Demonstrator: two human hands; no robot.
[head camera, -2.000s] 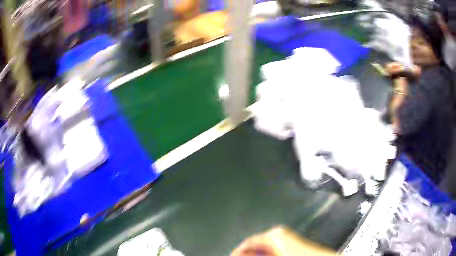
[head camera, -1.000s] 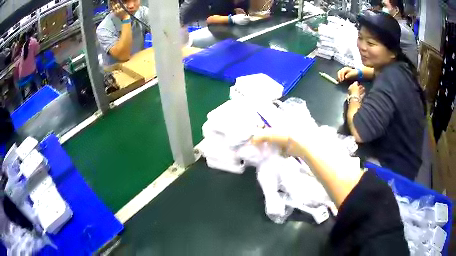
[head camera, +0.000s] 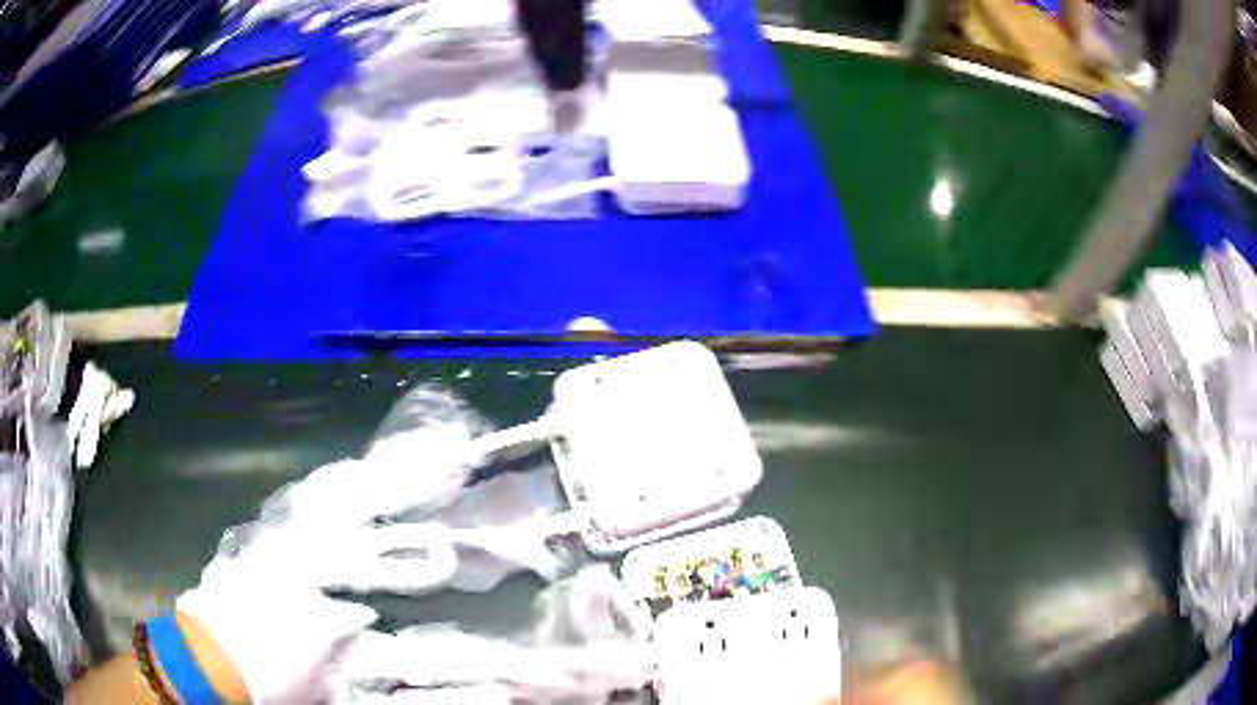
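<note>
An open power strip housing with a green circuit board and small coloured parts lies on the dark green bench. A strip with socket holes overlaps its near edge. A closed white power strip lies beyond them. Bagged white cords run left from the strips. My left hand, in a white glove with a blue wristband, is over the bagged cords; its fingers blend into the plastic, so its grip is unclear. My right hand is blurred and cut off by the bottom edge, just right of the socket strip.
A blue sheet beyond holds white strips and bagged cords. A blurred dark suspended tool hangs over it. Piled strips stand at the left edge and right edge. A grey post stands at the upper right.
The view has swung left from the large white pile and the seated person to the blue sheet. My right hand has left the pile and is at the bottom edge. My left hand has come into view.
</note>
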